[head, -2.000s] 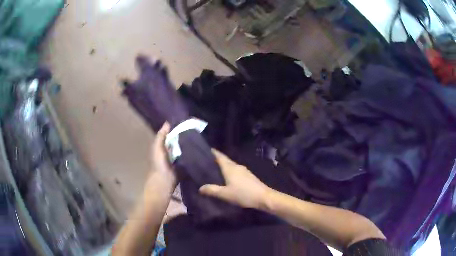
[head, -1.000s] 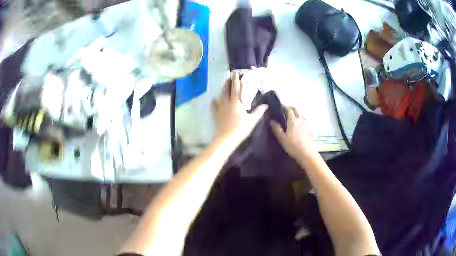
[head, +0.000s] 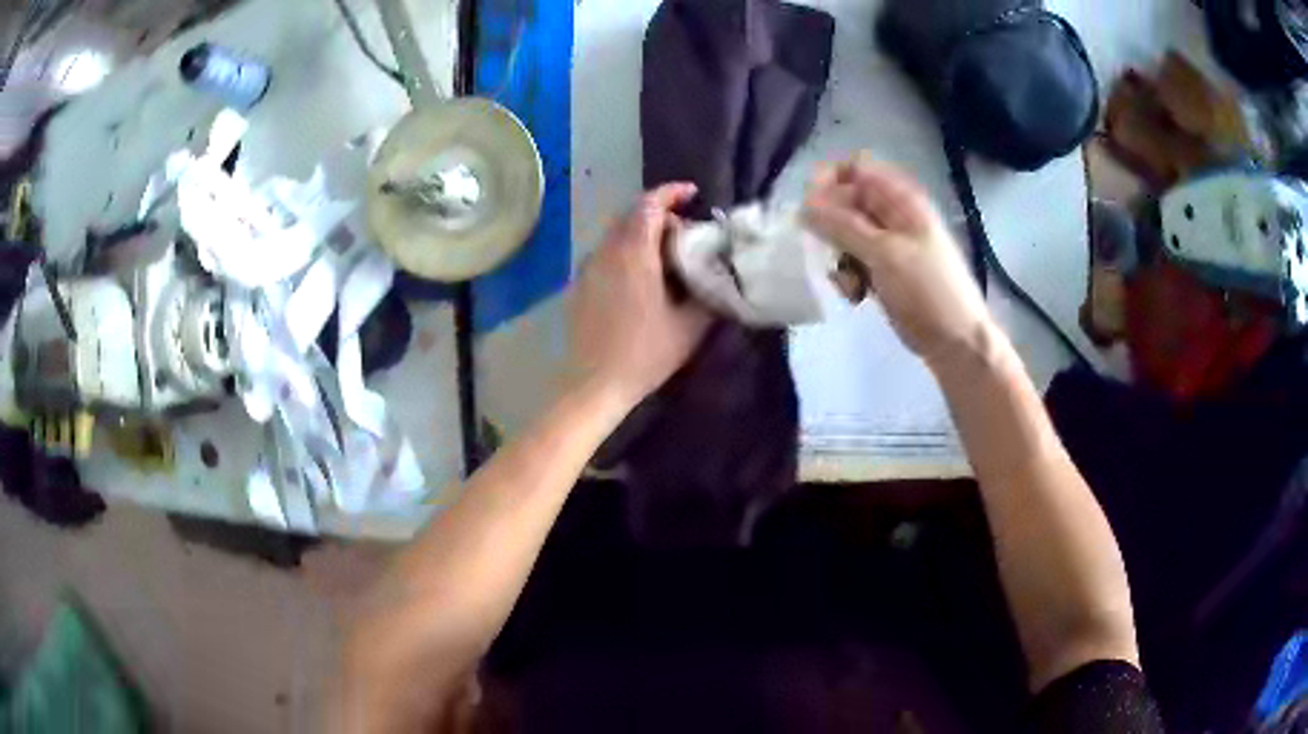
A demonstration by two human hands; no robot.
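A long dark purple-black bundle [head: 739,416] lies lengthwise on the pale table, its near end over the front edge. A white fabric tie [head: 775,270] is around its middle, with a loose flap to the right. My left hand [head: 638,294] grips the bundle's left side at the tie. My right hand [head: 897,244] is at the tie's right side with its fingers pinched together on the white fabric. The fingertips are slightly blurred.
At left are white fabric strips [head: 309,287] heaped over a sewing machine [head: 108,341], a round beige disc [head: 456,187] and a thread spool [head: 225,72]. At right are a black bag [head: 1019,86] with a cord, a white-teal device [head: 1237,230] and red cloth [head: 1191,337].
The bundle was carried from the dark cloth heap to the table. Since the last earlier frame, it lies straighter, and my right hand has moved from its near part up to the tie.
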